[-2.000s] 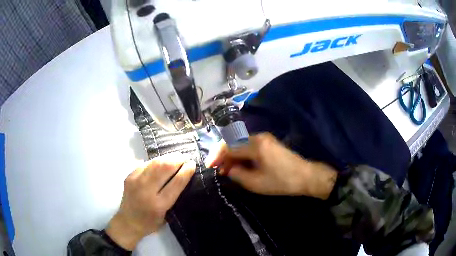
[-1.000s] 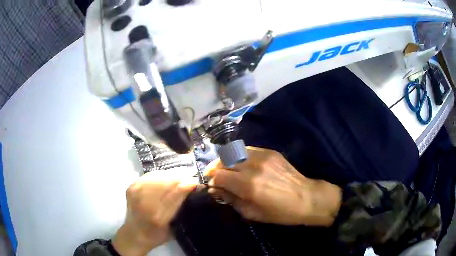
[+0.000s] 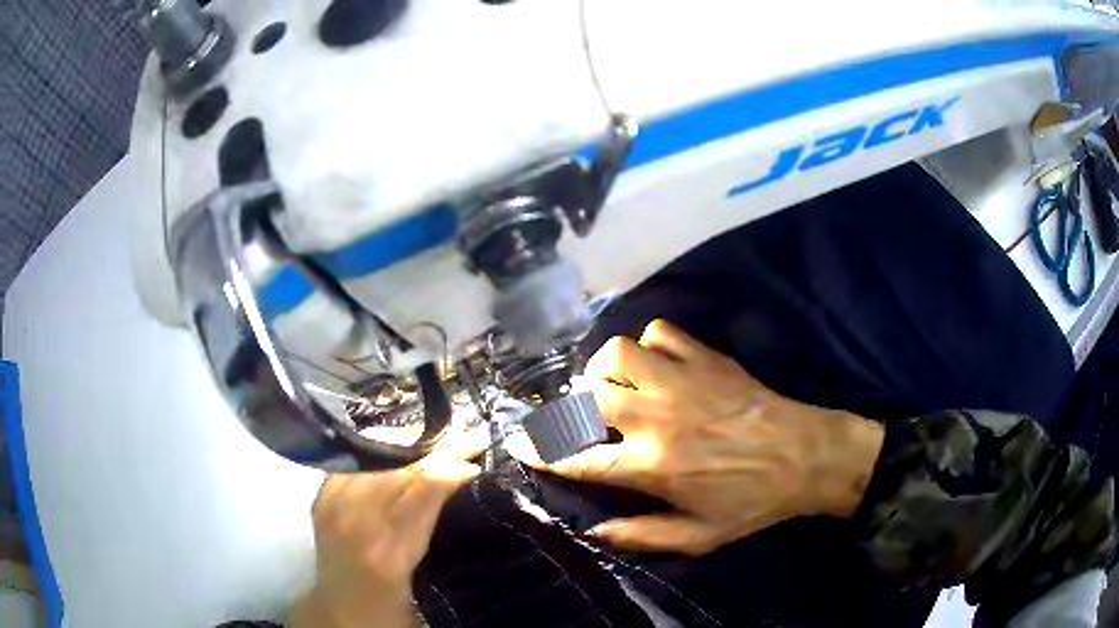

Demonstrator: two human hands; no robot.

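The dark navy garment (image 3: pixel 847 307) lies under and right of the machine arm, with its seam edge (image 3: pixel 528 504) and pale stitch lines running down from the needle area (image 3: pixel 479 411). My left hand (image 3: pixel 368 528) presses on the cloth left of the seam, its fingertips partly hidden by glare and the metal guard. My right hand (image 3: pixel 724 448) lies on the garment right of the seam, its fingers partly behind the ribbed tension knob (image 3: pixel 565 426). The presser foot cannot be made out clearly. The puckered band is mostly hidden behind the guard.
The white sewing machine head (image 3: pixel 405 135) fills the top. Its curved metal guard (image 3: pixel 264 356) stands close above my left fingers. Blue-handled scissors (image 3: pixel 1063 245) and a black-handled tool (image 3: pixel 1099 202) lie at the far right. The white table (image 3: pixel 123 405) has a blue edge at left.
The view has moved closer to the machine head, and the guard now looks like a wide loop. My right fingers are more spread over the cloth, and more of the seam shows below them.
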